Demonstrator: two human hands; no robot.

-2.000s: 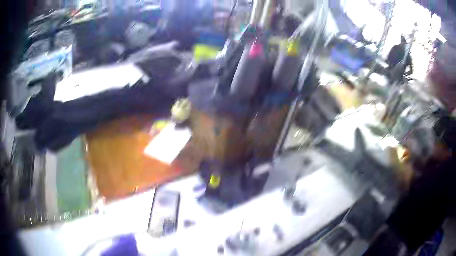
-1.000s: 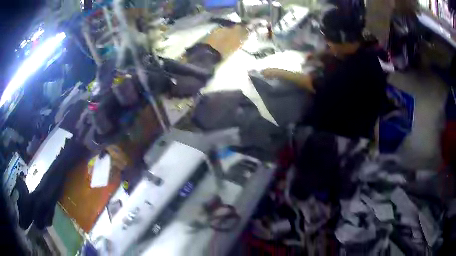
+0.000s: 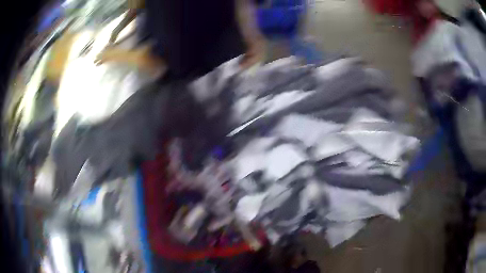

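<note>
Neither of my hands can be made out; the picture is strongly blurred. Nearest in front of me is a large heap of grey and white cut pieces (image 3: 320,154), piled loosely and overlapping. To its left, a red basket (image 3: 202,253) holds small mixed scraps (image 3: 197,208). The heap partly covers the basket's right side. What supports the heap is hidden.
The blurred edge of a machine table (image 3: 141,213) runs down the left. Another person in dark clothing (image 3: 192,37) is at the top, with a forearm (image 3: 130,56) over bright white material. A blue object (image 3: 280,18) stands behind. White and dark cloth (image 3: 445,58) is at the right.
The view has swung right and down, from the machine table to the heap and red basket. The sewing machine has moved to the left edge. The other person now shows only in part.
</note>
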